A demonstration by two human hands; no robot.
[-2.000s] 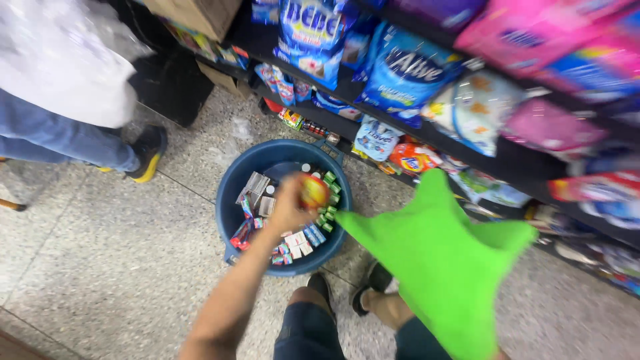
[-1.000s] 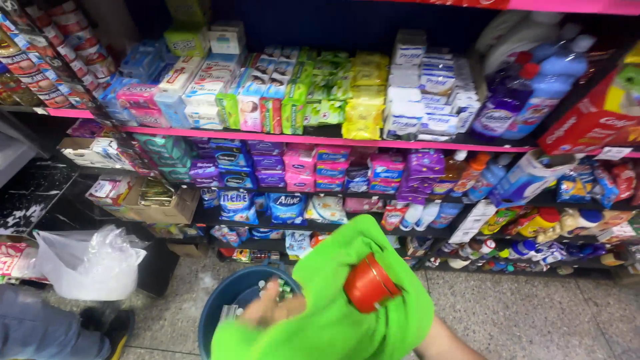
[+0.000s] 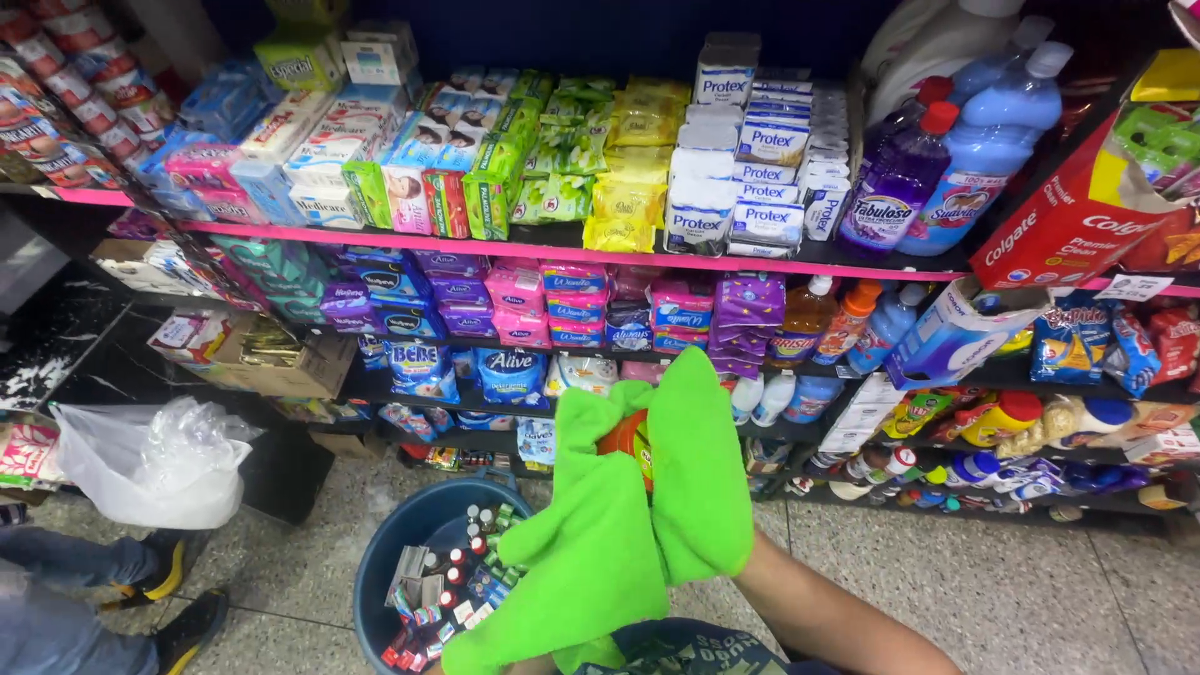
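A bright green cloth (image 3: 600,553) is draped over both of my hands in front of my body. Between its folds shows part of a round red container with a yellow-green label (image 3: 630,442). My right hand is under the cloth on the right, with only the forearm bare below it; my left hand is covered on the left side. The fingers of both are hidden, and the cloth wraps the container from both sides. Below left, a blue plastic tub (image 3: 375,534) on the floor holds small bottles (image 3: 457,557) and small boxes (image 3: 464,612).
Shelves with a pink edge strip (image 3: 525,247) carry bar soaps (image 3: 698,211), sanitary pads and bottles of cleaner (image 3: 881,192). A Colgate carton (image 3: 1059,225) stands at the right. At left are a clear plastic bag (image 3: 155,469), an open cardboard box (image 3: 305,361) and another person's legs (image 3: 84,572).
The red container, held over the tub two seconds ago, is now up among the folds of the green cloth, and both hands are covered by it. The view has tilted up to the shelves.
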